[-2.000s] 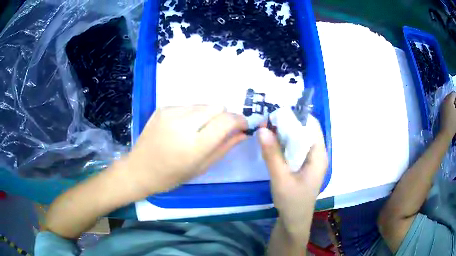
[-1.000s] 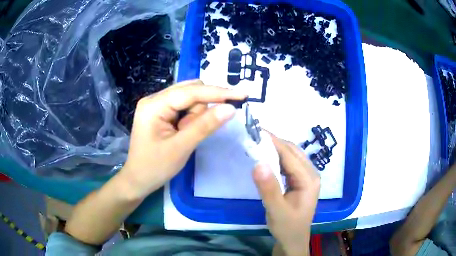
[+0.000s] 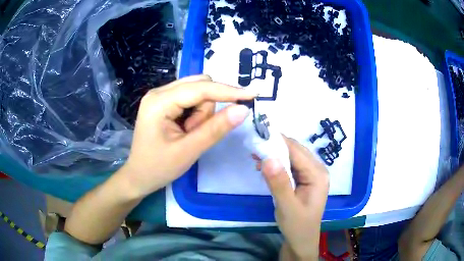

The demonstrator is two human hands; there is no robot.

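Observation:
My left hand (image 3: 178, 127) pinches the near end of a black moulded shot (image 3: 260, 67) between thumb and forefinger, above the blue tray (image 3: 364, 127). The shot's frame and rounded tabs extend away from my fingertips. My right hand (image 3: 297, 178) is closed around white-wrapped nippers (image 3: 272, 151). Their short jaws meet the runner beside my left fingertips; whether they are closed on it cannot be told. Another moulded shot (image 3: 330, 140) lies on the white liner (image 3: 229, 179) at the tray's right. Small cut black parts (image 3: 285, 25) are heaped at the tray's far end.
A clear plastic bag (image 3: 56, 102) holding dark mouldings (image 3: 137, 61) lies left of the tray. A white pad (image 3: 404, 127) extends under and right of it. Another person's forearm (image 3: 432, 214) and part of another blue tray (image 3: 456, 81) show at the right edge.
Since two seconds ago, the view has shifted, a shot now lies at the tray's right, and my left hand holds a shot by its runner. In the last second, little has moved.

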